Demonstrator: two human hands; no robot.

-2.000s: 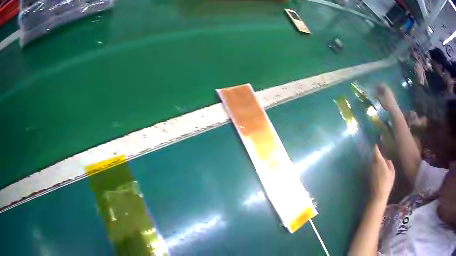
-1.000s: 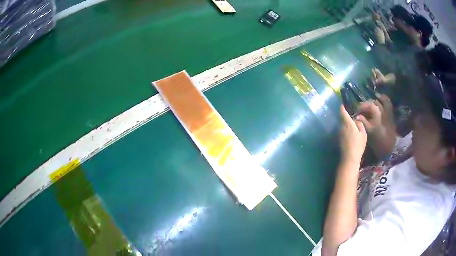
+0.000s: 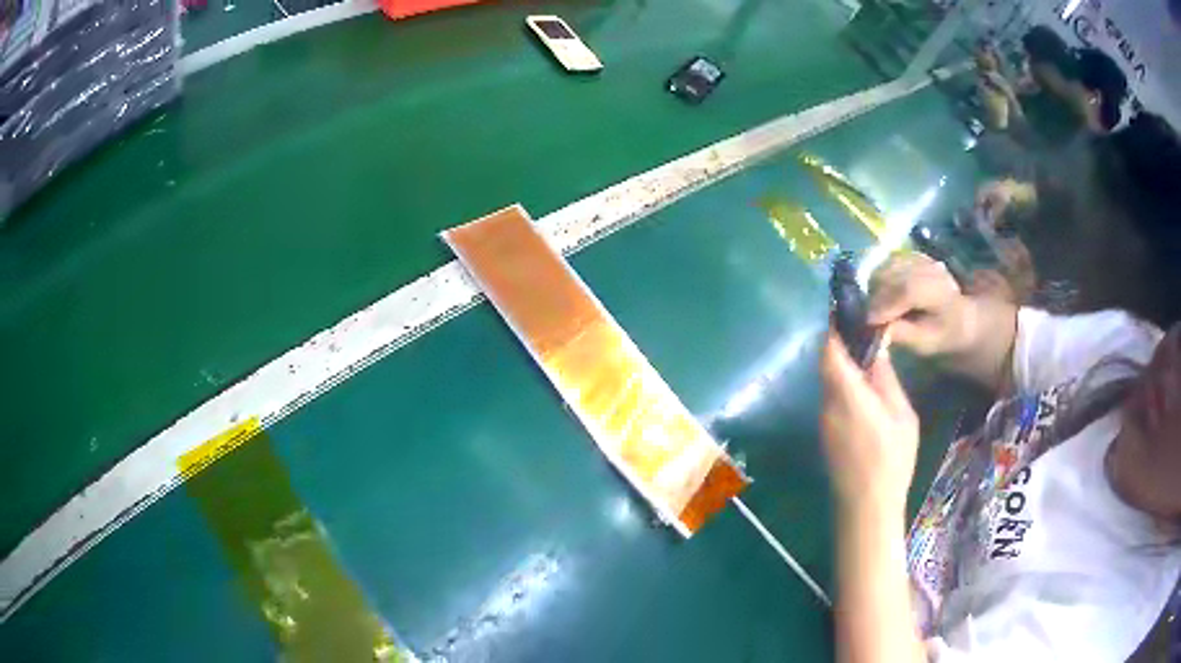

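Neither of my hands is in the picture. A long orange-brown strip [image 3: 598, 376] with a pale border lies slanted on the bench, its top end over the pale metal rail [image 3: 350, 339]. Its lower end is darker orange. A yellow-green film strip [image 3: 279, 538] is stuck flat at the lower left, its bright yellow end at the rail; the lower edge of the picture cuts it off.
Another worker in a white shirt [image 3: 1036, 479] sits at right, holding a dark phone [image 3: 850, 304] in both hands. Beyond the rail lie a pale phone cover [image 3: 565, 43], a dark phone part [image 3: 696, 79] and wrapped plastic trays [image 3: 80, 91]. More workers sit farther back.
The view has swung right and slightly shifted. The other worker's hands have come together and now hold up a dark phone. A red-orange tray edge now shows at the top.
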